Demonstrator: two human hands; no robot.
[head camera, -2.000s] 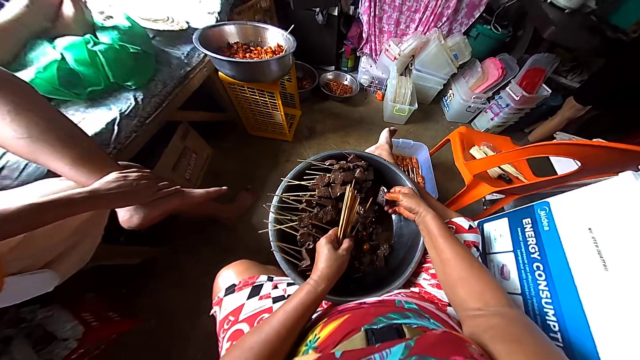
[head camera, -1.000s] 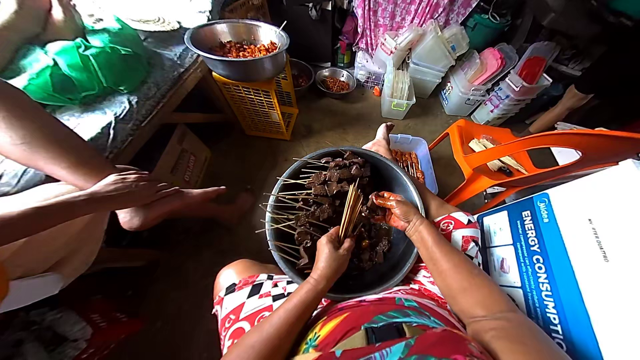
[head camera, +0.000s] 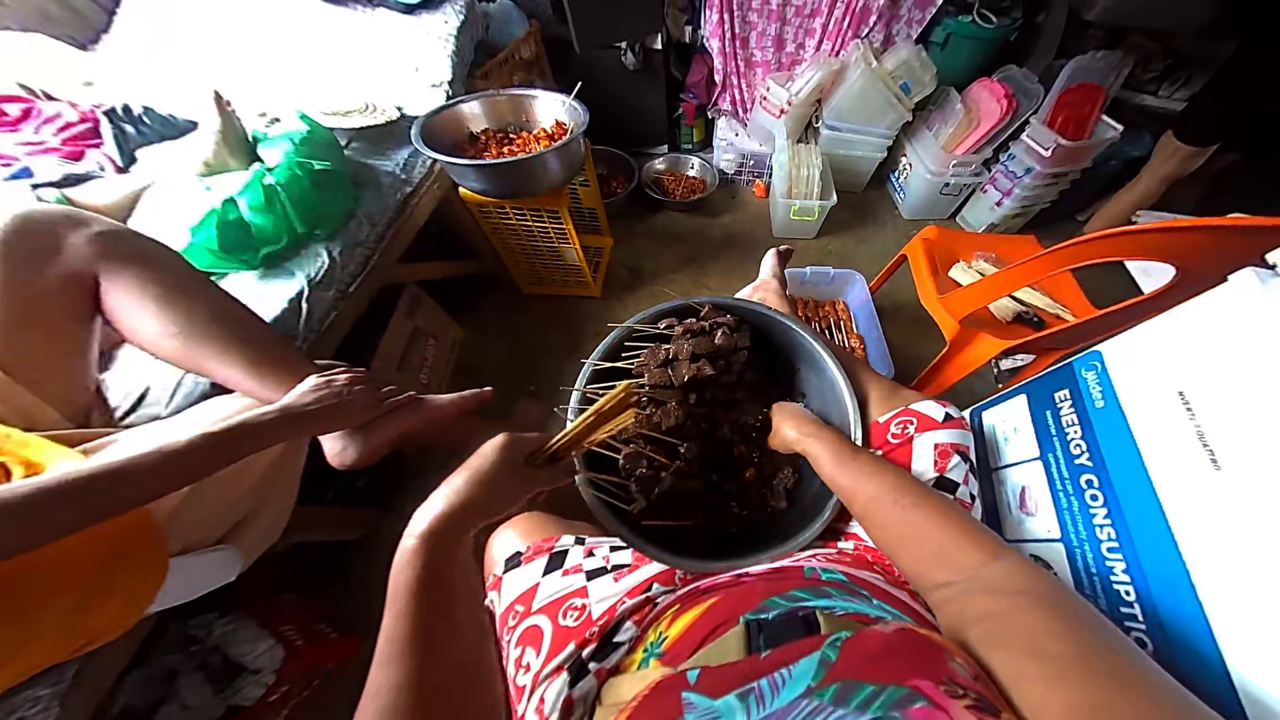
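A large grey metal basin (head camera: 850, 400) rests on my lap. Along its left side lie many skewers of dark meat (head camera: 690, 350), their bare stick ends pointing left over the rim. My left hand (head camera: 510, 470), at the basin's left rim, is closed on a bundle of bare bamboo skewers (head camera: 590, 425) that slants up and right over the basin. My right hand (head camera: 795, 425) reaches down into the dark loose meat (head camera: 745, 480) at the right of the basin; its fingers are hidden there, so what it holds does not show.
Beyond the basin stands a plastic tub (head camera: 875, 325) of reddish skewered meat. An orange plastic chair (head camera: 935, 290) and a large box (head camera: 1110, 480) are at the right. A steel bowl (head camera: 440, 140) of red meat tops a yellow crate (head camera: 530, 235). Another person's leg and hands (head camera: 340, 395) are at the left.
My left hand with the skewer bundle has moved left, from over the middle of the basin to its rim. My right hand, earlier near the bundle's tips, has gone down into the meat.
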